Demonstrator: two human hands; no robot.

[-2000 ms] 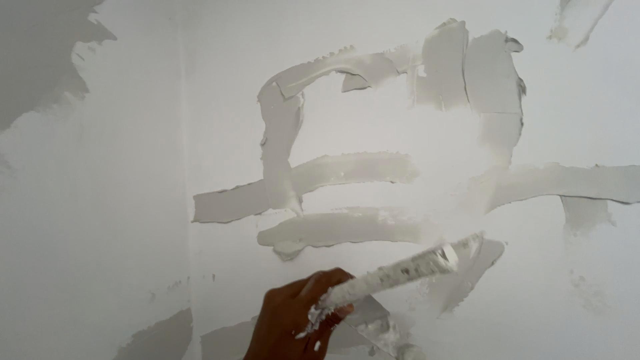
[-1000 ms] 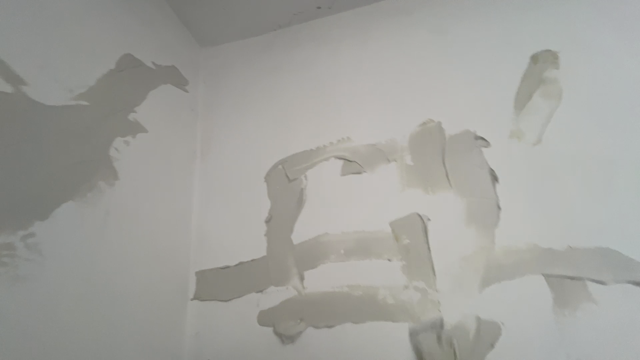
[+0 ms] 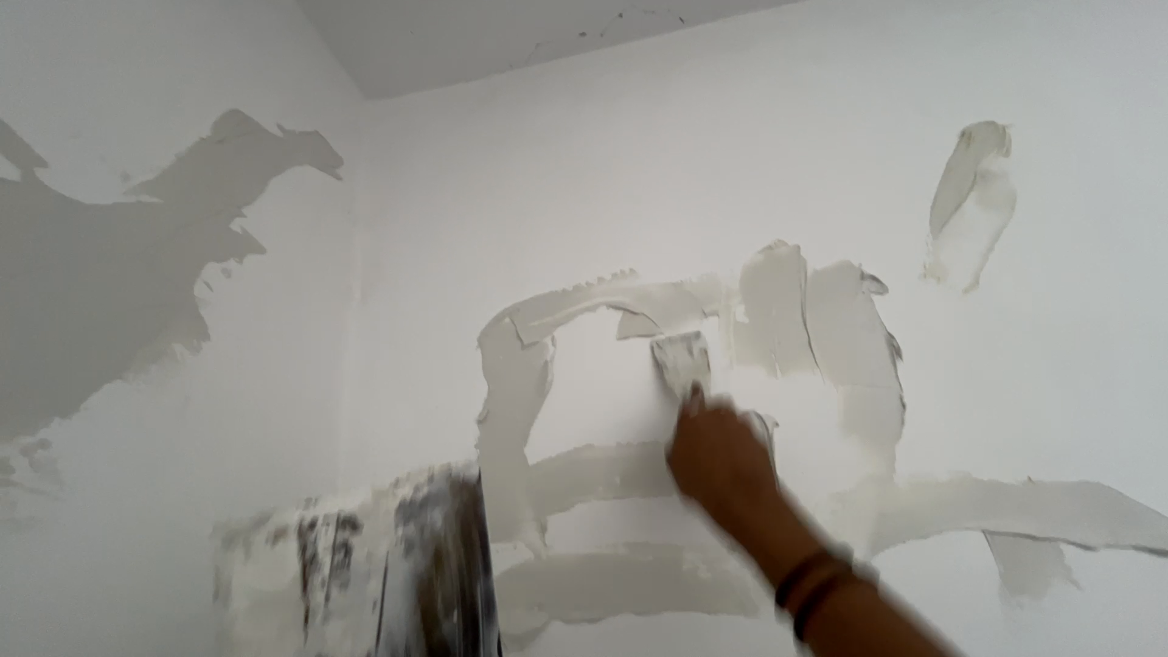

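My right hand (image 3: 721, 452) reaches up from the lower right and is closed around a putty knife, whose handle is hidden in the fist. The knife's smeared blade (image 3: 683, 358) is against or close to the white wall, just under the upper band of grey filler (image 3: 584, 301). At the lower left stands a broad flat blade or board (image 3: 356, 566), blurred and coated with filler and dark streaks. What holds it is out of frame, and my left hand does not show. Thick grey filler strips surround my right hand on the wall.
Two walls meet in a corner on the left, under the ceiling (image 3: 511, 41). A large grey patch (image 3: 100, 283) covers part of the left wall. A small filler patch (image 3: 972, 205) lies at the upper right, and a long filler band (image 3: 1022, 511) runs below it.
My right hand with the putty knife has come into view since one second ago, as has the broad coated surface at lower left. The view has tilted up since the oldest frame.
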